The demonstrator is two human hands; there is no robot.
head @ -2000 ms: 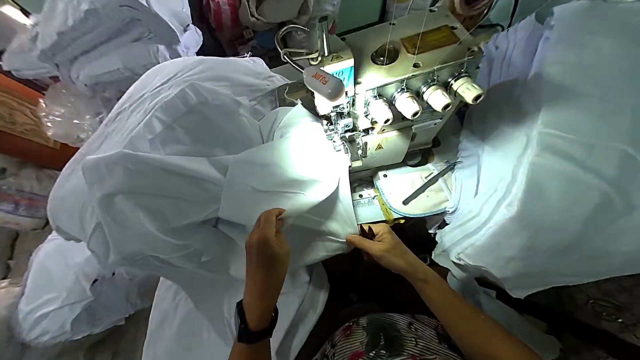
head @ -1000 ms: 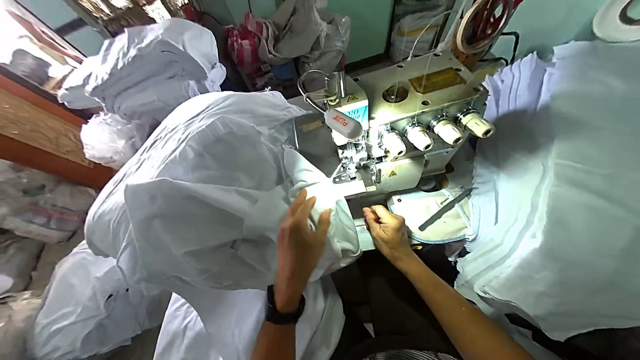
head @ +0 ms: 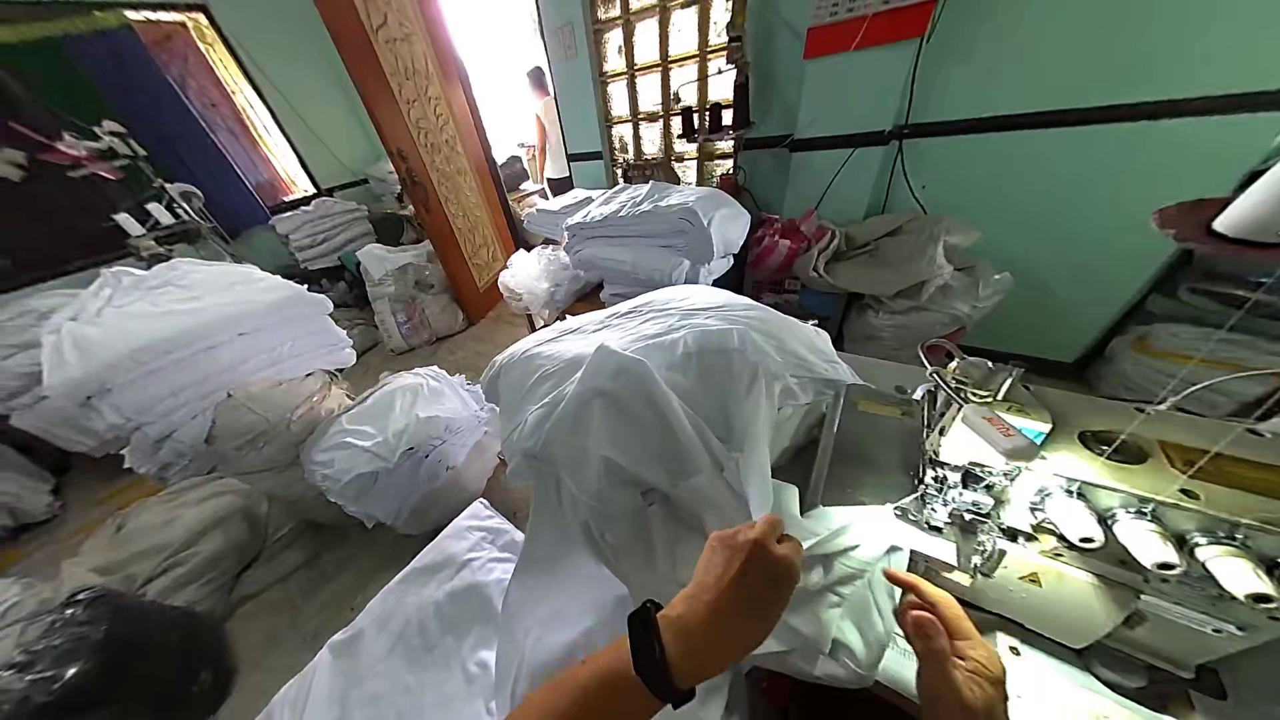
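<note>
My left hand (head: 745, 580), with a dark band at the wrist, grips a fold of white fabric (head: 650, 440) left of the sewing machine. That fabric lies heaped over the machine table's left part and hangs down in front. At the fabric's right edge is my right hand (head: 945, 640), index finger extended and palm partly turned up, with nothing held in it. An overlock sewing machine (head: 1080, 580) stands at the right, its lamp lit over the needle area and several white tension knobs (head: 1140, 540) on its front. Fabric lies close to the presser foot area.
Stacks of white cloth (head: 655, 230) stand behind the table and at the left (head: 180, 350). A tied white bundle (head: 405, 450) and sacks (head: 410, 295) lie on the floor. A carved wooden door (head: 430, 130) stands open; a person (head: 550, 135) is beyond it.
The view has swung up and left, bringing the room into sight. My left hand has closed on the fabric; my right hand has opened from its curled pose.
</note>
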